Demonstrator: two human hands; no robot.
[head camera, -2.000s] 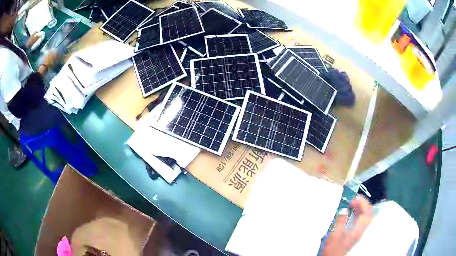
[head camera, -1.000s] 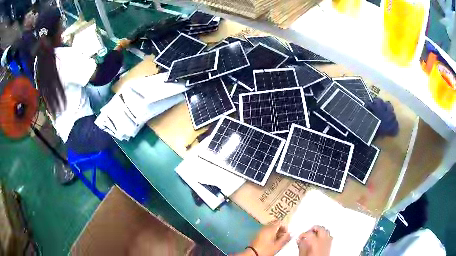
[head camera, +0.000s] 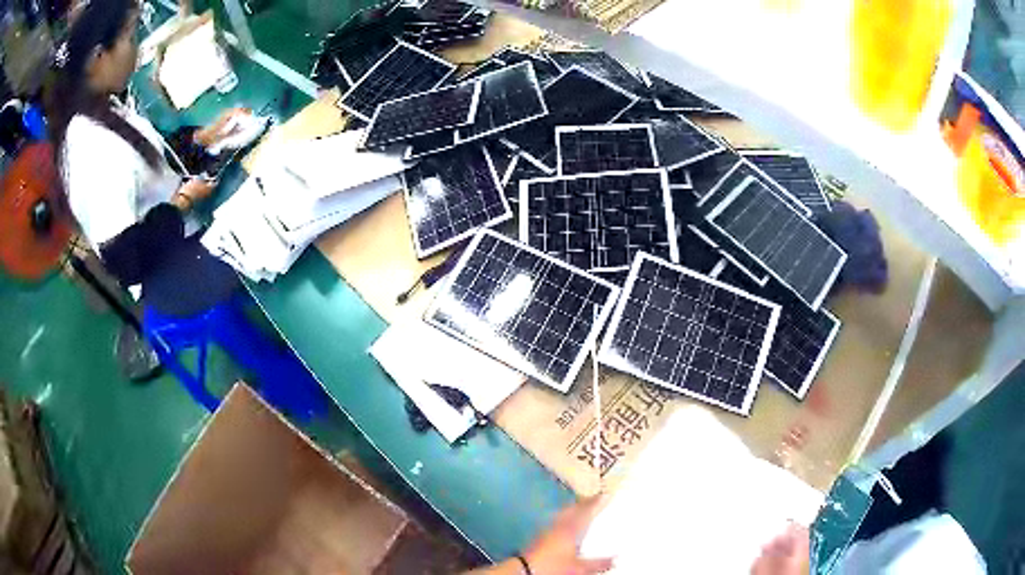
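Observation:
A plain matt white foam sleeve (head camera: 697, 483) lies at the near end of the bench, its lower part cut off by the picture's bottom edge. My left hand (head camera: 568, 539) holds its left edge, with a dark band at the wrist. My right hand (head camera: 783, 550) is at its lower right edge, blurred and cut off by the picture; it appears to grip the sleeve. A thin pale strip (head camera: 598, 393) stands up beside the sleeve. Framed solar panels (head camera: 691, 331) lie in a loose overlapping heap beyond it. Whether a panel is inside the sleeve cannot be seen.
A white sleeve with black leads (head camera: 450, 376) lies left of the panels, near an uneven white stack (head camera: 304, 197). An open carton (head camera: 270, 494) is at lower left. A person (head camera: 135, 191) works at the bench's far left. A white shelf (head camera: 776, 67) overhangs on the right.
My hands were close together on the sleeve one second ago; now they are apart at its left and right edges. The person at the far left has drawn a hand back from the far panels.

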